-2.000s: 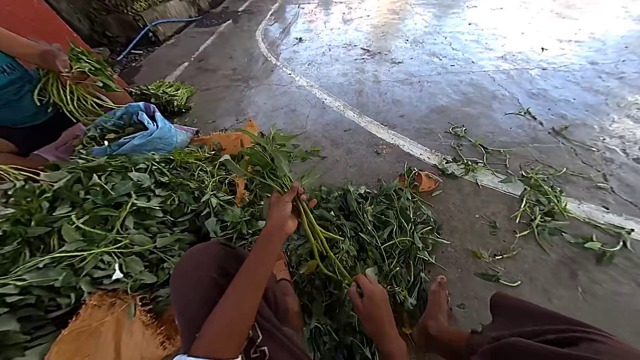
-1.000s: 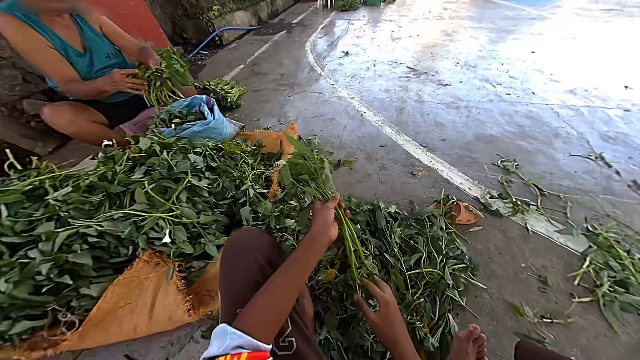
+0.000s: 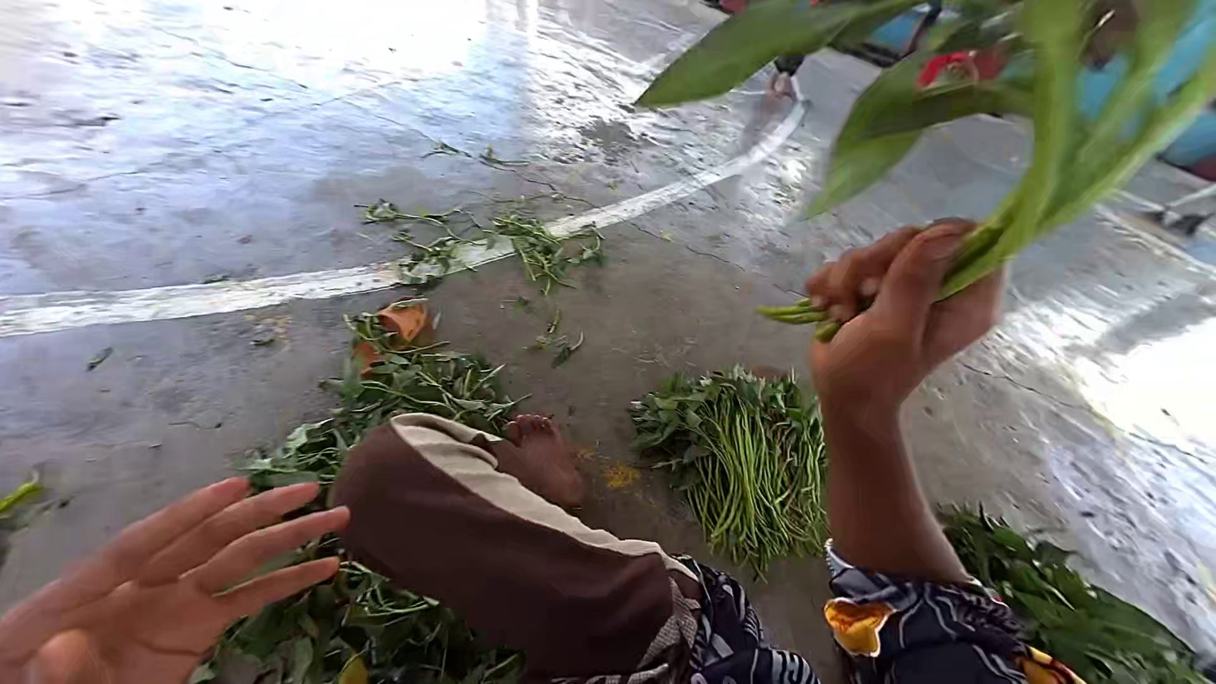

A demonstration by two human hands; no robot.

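My right hand (image 3: pixel 902 304) is raised at the upper right, closed round the stem ends of a bunch of leafy green stems (image 3: pixel 1045 142); the leaves point up and run out of the frame's top. My left hand (image 3: pixel 161 579) is at the lower left, fingers spread, holding nothing, over the edge of a heap of leafy greens (image 3: pixel 370 617). Between my hands, beyond my bent knee, a neat pile of long-stemmed greens (image 3: pixel 750 465) lies on the concrete floor. More leafy greens (image 3: pixel 1064 589) lie at the lower right, beside my right sleeve.
My bare foot (image 3: pixel 541 456) rests on the floor near the heap. Scattered stems (image 3: pixel 541 247) lie across a curved white painted line (image 3: pixel 665 195). An orange-brown piece of material (image 3: pixel 404 323) pokes out of the heap. At the far top, part of a person's foot shows.
The view has swung far to the right. My left hand, which gripped the stems earlier, is now empty and spread; the bunch is up in my right hand. The seated co-worker is out of view.
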